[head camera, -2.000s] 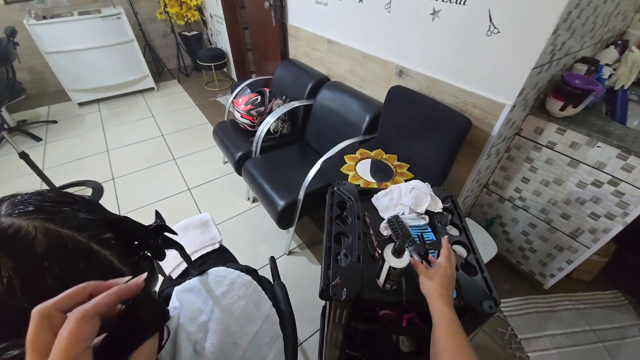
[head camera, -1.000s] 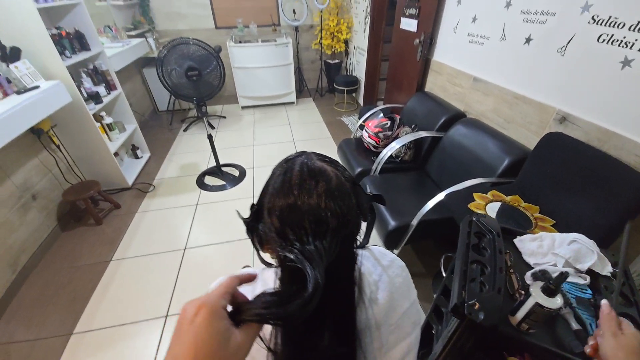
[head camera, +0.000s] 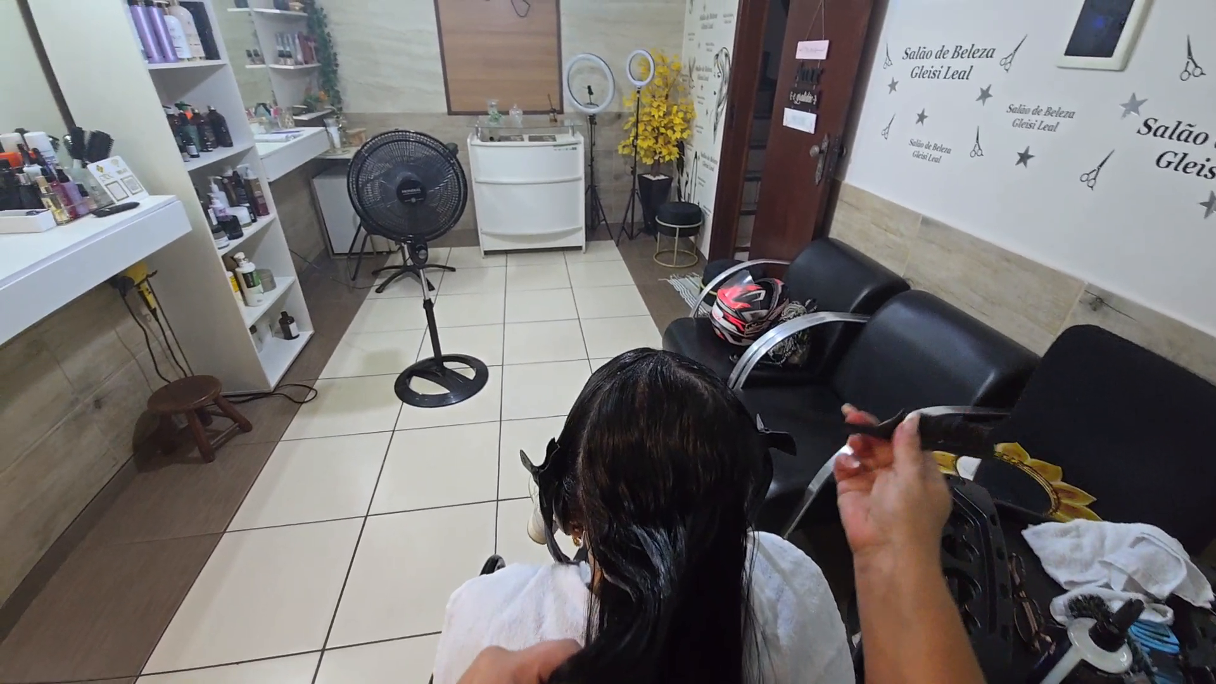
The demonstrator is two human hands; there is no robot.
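Note:
A seated person's long, dark, wet-looking hair hangs down the back in the middle of the view, over a white towel on the shoulders. Black hair clips hold sections at both sides of the head. At the bottom edge my left hand touches the hair's left side; its fingers are mostly out of frame or behind hair. My right hand is raised to the right of the head, its fingers closed on a black comb, partly blurred.
A black trolley at the lower right carries a white cloth, a round brush and a white bottle. Black armchairs, one with a helmet, line the right wall. A pedestal fan stands ahead.
My right hand has come up from the trolley and now holds the comb beside the head. My left hand has moved lower, and the lock it held out is no longer lifted.

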